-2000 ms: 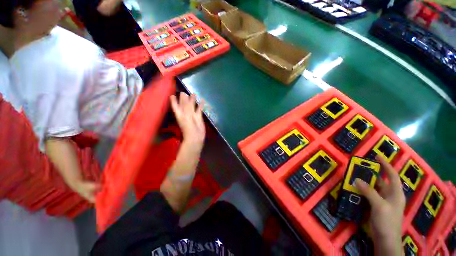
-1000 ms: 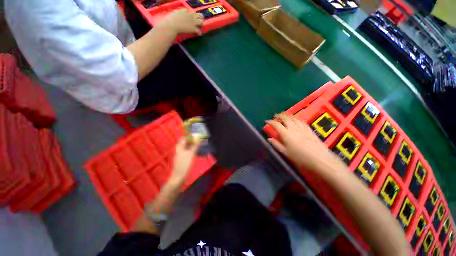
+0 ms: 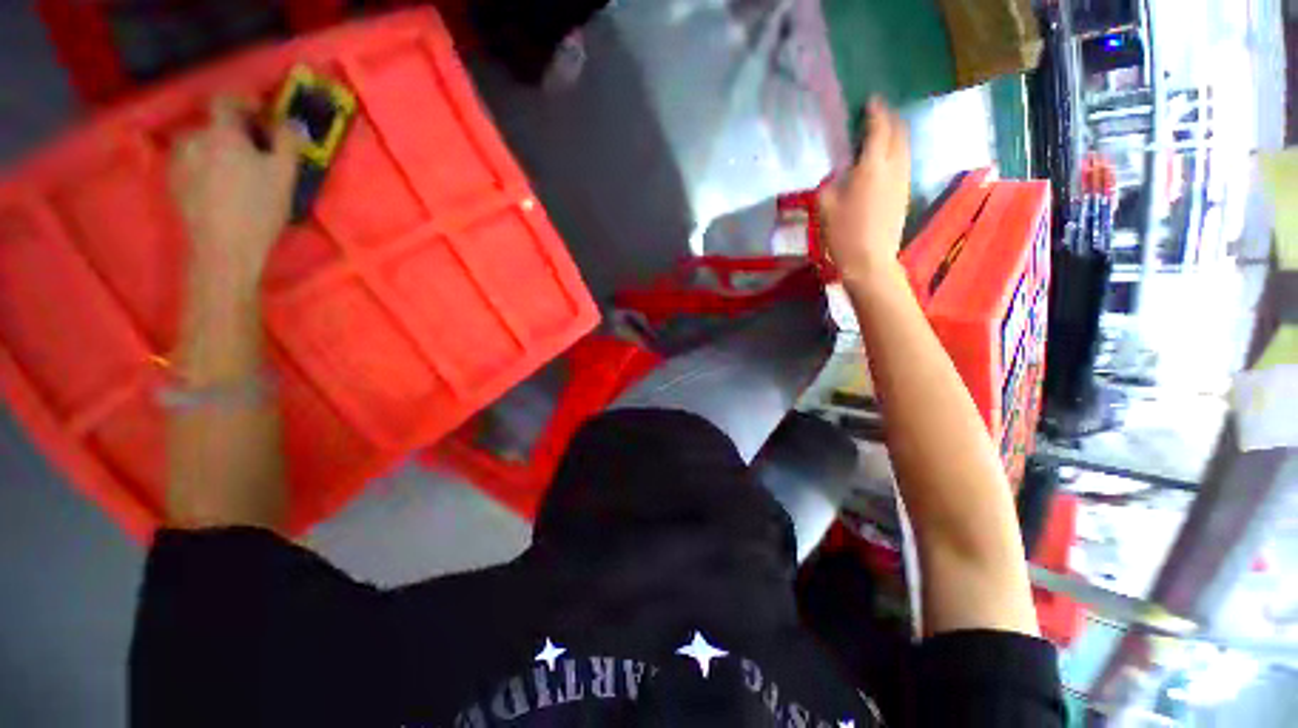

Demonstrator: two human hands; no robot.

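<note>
My left hand (image 3: 235, 178) holds a keypad phone (image 3: 315, 120) with a yellow frame and black body over the upper part of an empty red tray (image 3: 413, 292). The tray has bare pockets and lies low at the left. My right hand (image 3: 868, 192) is raised at the bench edge beside the stacked red trays (image 3: 979, 306), its fingers extended and nothing seen in it. The pockets of those stacked trays face away and their phones are hard to make out.
A red stool (image 3: 570, 413) stands below, between the empty tray and the bench. Part of a cardboard box (image 3: 992, 39) sits at the top on the green bench (image 3: 890, 50). Bright racks and pale yellow sheets (image 3: 1281, 213) are at the right.
The view has swung down and left. My left hand has moved with the phone over the empty tray's pockets. My right hand has come off the loaded trays' corner.
</note>
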